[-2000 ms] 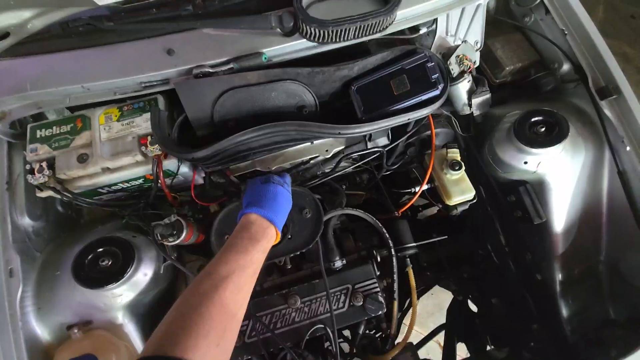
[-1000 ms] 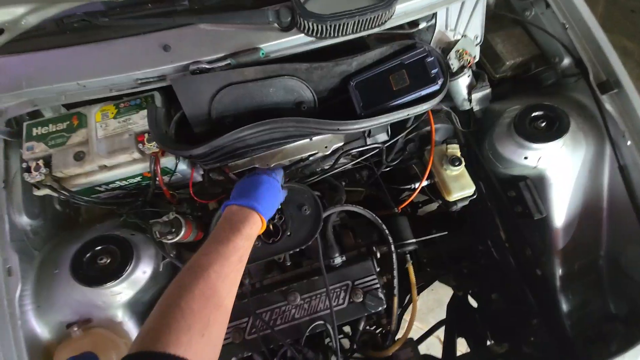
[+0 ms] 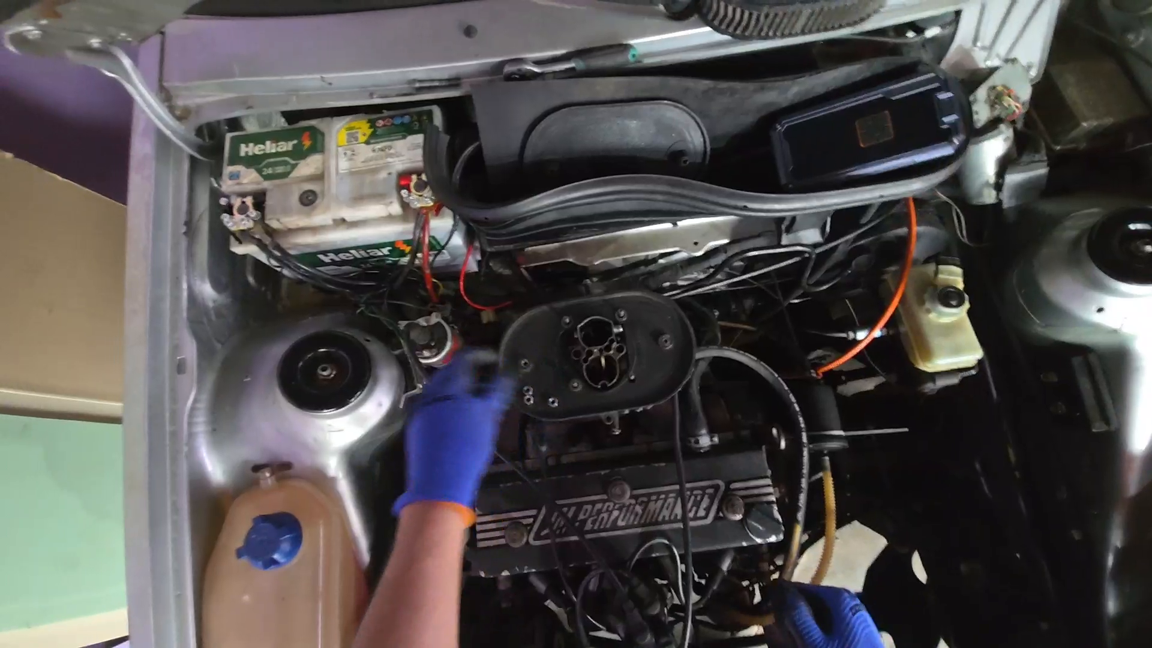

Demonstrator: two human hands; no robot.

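My left hand (image 3: 453,427), in a blue glove with a dark, blurred fingertip area, is beside the left end of the black oval air filter base (image 3: 643,360) over the carburetor (image 3: 600,353). Just above its fingers sits a round metal part with a red band (image 3: 434,340). Whether the fingers hold anything cannot be told. My right hand (image 3: 826,616), also gloved in blue, shows only partly at the bottom edge, near a yellowish hose (image 3: 826,522) and right of the black valve cover (image 3: 630,511). What it holds is hidden.
A car battery (image 3: 333,193) stands at the upper left, and a coolant tank (image 3: 283,576) at the lower left. A dark rectangular case (image 3: 868,126) rests in the black cowl tray (image 3: 576,198). A ratchet (image 3: 571,63) lies behind it. The brake fluid reservoir (image 3: 940,319) is at right.
My left hand has moved from above the carburetor to the left and nearer to me, uncovering the carburetor opening. My right hand has come into view at the bottom. The view has shifted left.
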